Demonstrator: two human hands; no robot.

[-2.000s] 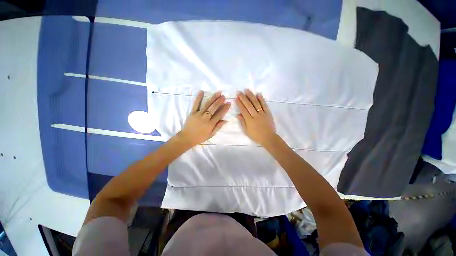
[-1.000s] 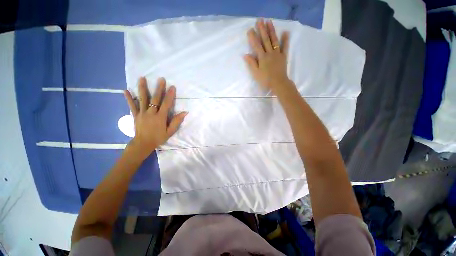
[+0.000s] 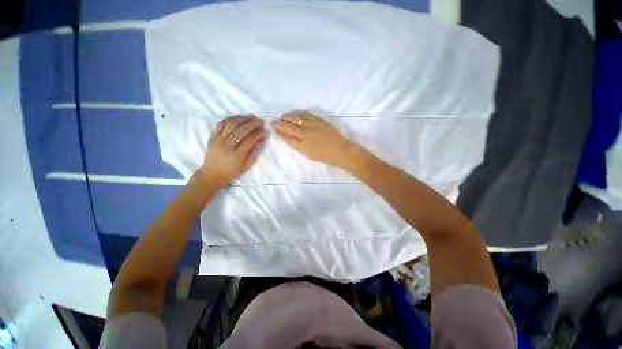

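Note:
A stitched panel (image 3: 320, 61) lies white side up in front of me, with several stitch lines running across it and small wrinkles. It lies over the blue sewing template (image 3: 123, 140), whose pale slots show on the left. My left hand (image 3: 235, 146) rests on the middle of the panel, fingers bent and close together. My right hand (image 3: 310, 136) lies flat just right of it, fingers pointing left. A small gap parts the fingertips. Whether the fingertips pinch any cloth is not clear.
Dark grey cut pieces (image 3: 532, 129) lie at the right, partly beside the panel. The white worktable (image 3: 27, 238) shows at the left. Blue and white cloth is at the far right edge. Dark cloth and scraps (image 3: 525, 286) are heaped below the table's front edge.
My hands were spread apart, the right one near the panel's far edge. Both have come together at its middle, fingers closer together. The panel and template appear shifted slightly left and up in view.

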